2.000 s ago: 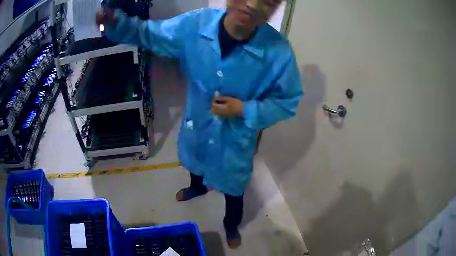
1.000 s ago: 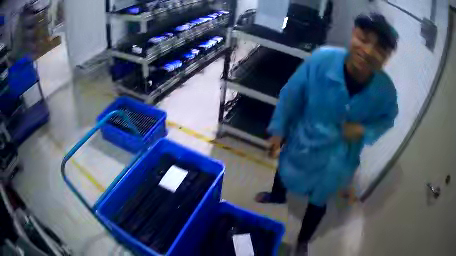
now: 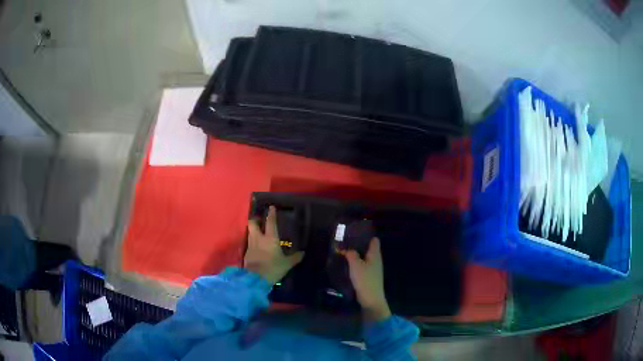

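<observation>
A black compartment tray (image 3: 423, 268) lies on the red mat before me. My left hand (image 3: 268, 250) is on a black unit (image 3: 288, 225) with yellow-orange lettering in the tray's left part. My right hand (image 3: 366, 271) is on a second black unit (image 3: 352, 236) with a small white label, just right of it. Both hands have their fingers around the units' edges. Black units against the black tray make the pocket walls hard to see.
Stacked black trays (image 3: 352, 77) stand behind on the red mat (image 3: 183, 211). A white paper (image 3: 179, 127) lies at the far left. A small blue bin (image 3: 493, 225) with upright white sheets (image 3: 557, 162) is at right. A blue bin of units (image 3: 70, 296) and a blue sleeve (image 3: 14, 250) are at lower left.
The view has swung from the floor bins, racks and a person in a blue smock to the bench. Both my hands have come into view, on the units in the tray.
</observation>
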